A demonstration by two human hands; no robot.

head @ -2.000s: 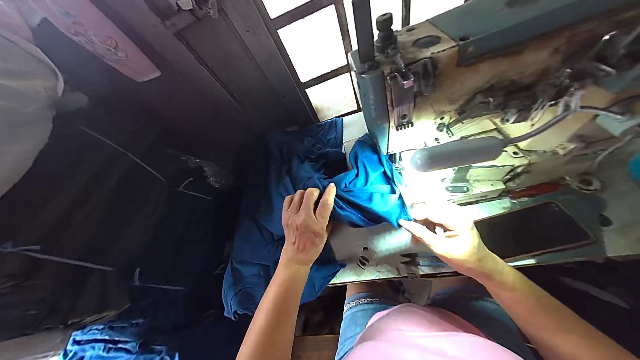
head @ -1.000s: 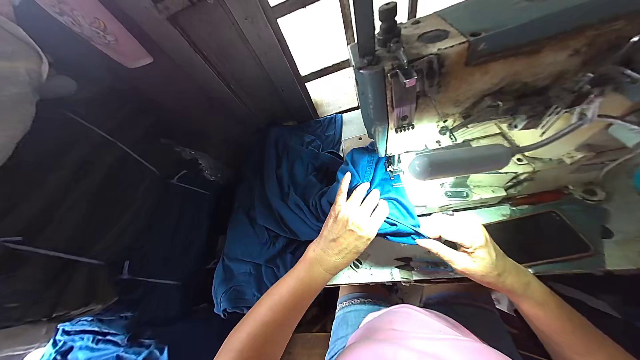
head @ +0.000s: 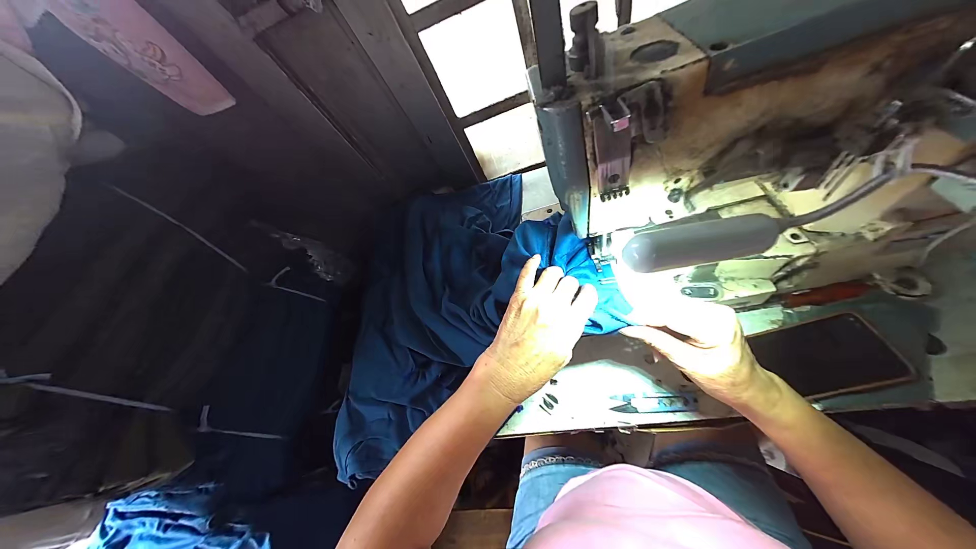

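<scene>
A blue fabric garment (head: 435,290) lies over the left end of the sewing machine bed and hangs off it. Its brightly lit part reaches under the needle area of an industrial sewing machine (head: 648,168). My left hand (head: 545,324) rests on the cloth left of the presser foot, fingers bent over its folds. With thumb and fingers, my right hand (head: 698,343) pinches the cloth's near right edge. A grey lamp (head: 701,242) shines just above this spot and its glare hides some detail of the foot.
A dark phone (head: 831,357) lies on the table right of my right hand. Thread snips (head: 656,403) lie near the front edge. Tied dark cloth bundles (head: 152,320) fill the left side, with crumpled blue fabric (head: 175,522) below. A barred window stands behind the machine.
My left hand has moved right over the cloth, closer to the presser foot, since the earliest frame. The thread snips on the table now show below the hands. My right hand keeps its pinch on the edge.
</scene>
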